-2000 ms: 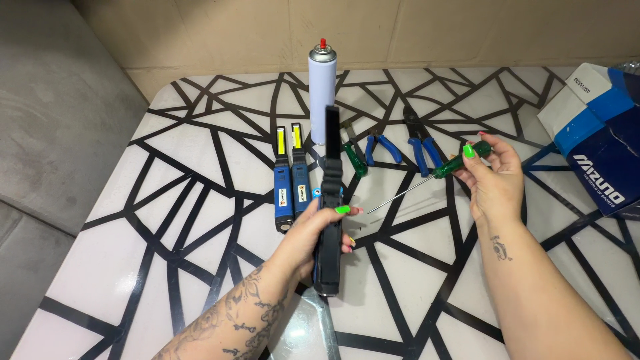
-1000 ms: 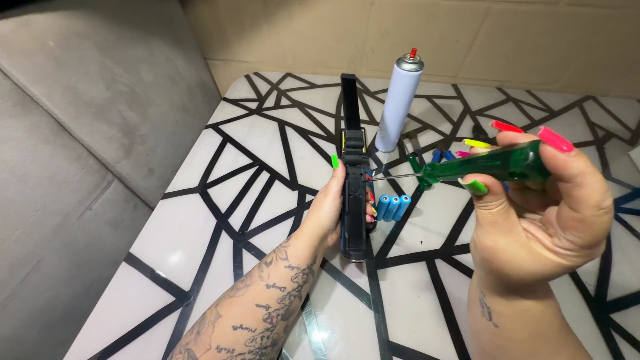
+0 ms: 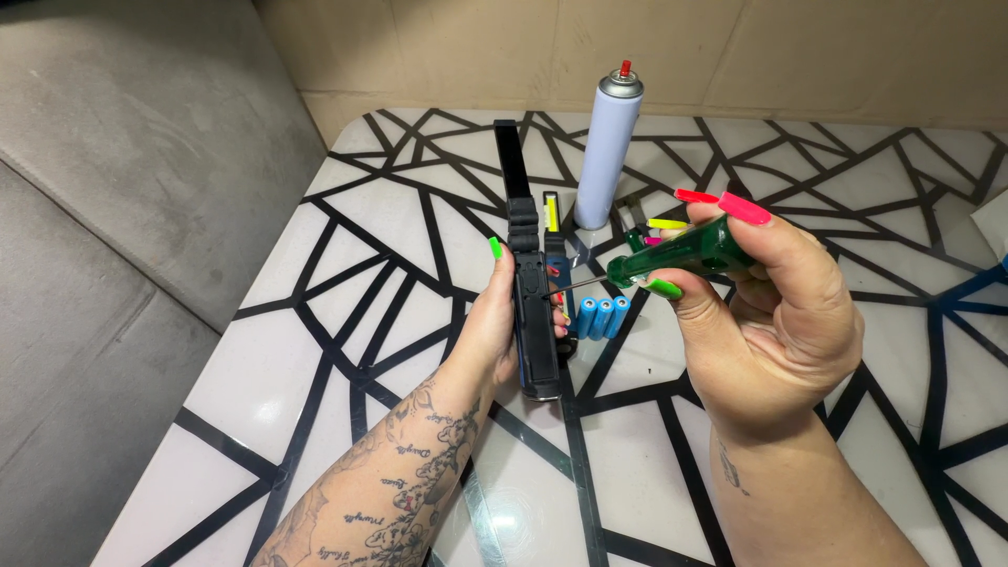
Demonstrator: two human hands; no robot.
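Observation:
My left hand [image 3: 500, 315] grips a black folding work light [image 3: 538, 331], its back side up and its slim head pointing away from me. My right hand [image 3: 768, 315] holds a screwdriver by its green handle [image 3: 681, 253]; the shaft's tip meets the back of the light at its right side. Behind the left fingers lies another work light [image 3: 552, 220], blue and black with a yellow strip, partly hidden. Just right of it, several blue cylindrical batteries [image 3: 603, 318] sit side by side. A tiny dark screw [image 3: 650, 370] rests on the table nearer to me.
A pale spray can [image 3: 609, 150] with a red nozzle stands upright behind the batteries. Tools behind my right fingers are mostly hidden. A box edge [image 3: 994, 216] shows at the far right. A grey padded seat [image 3: 142, 157] borders the patterned table [image 3: 220, 472] on the left.
Two seconds ago the screwdriver was held apart from the light; now its tip is at the light's back. The batteries have come into sight. The view has shifted.

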